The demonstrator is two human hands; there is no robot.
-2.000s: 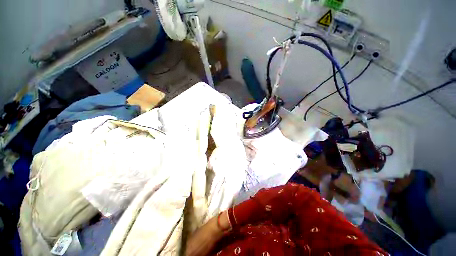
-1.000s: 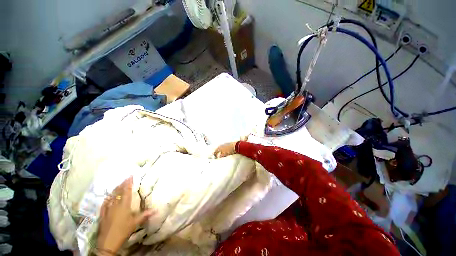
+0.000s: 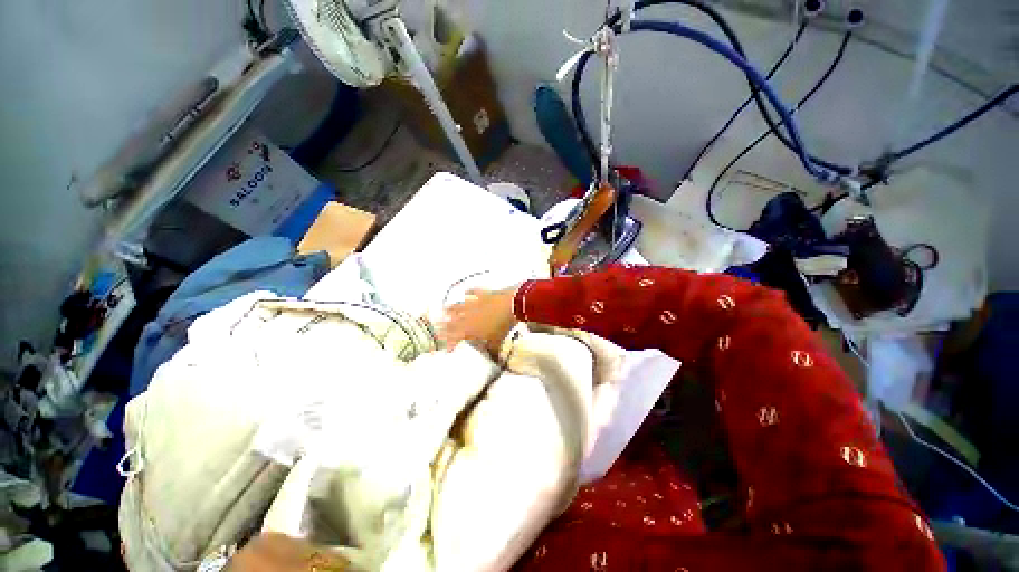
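A cream padded garment (image 3: 201, 447) lies heaped over the left and middle of the white pressing table (image 3: 464, 229). My right hand (image 3: 481, 317) lies on the garment's upper edge near the middle; whether the fingers grip the cloth cannot be told. My left hand (image 3: 288, 554) is blurred and cut off by the bottom edge, at the near side of the garment; its fingers are hidden. The steam iron (image 3: 594, 237) with an orange-brown handle rests beyond my right forearm, partly hidden by the red sleeve.
A blue garment (image 3: 212, 293) lies behind the heap, beside a tan block (image 3: 336, 231). A dark blue hose (image 3: 715, 54) loops down from the upper right. A white fan (image 3: 335, 39) stands behind the table. Dark items (image 3: 877, 268) lie at right.
Compared with one second ago, my left hand has moved from the garment's left side down to the bottom edge. My right hand remains at its upper edge. The garment's near part is folded differently.
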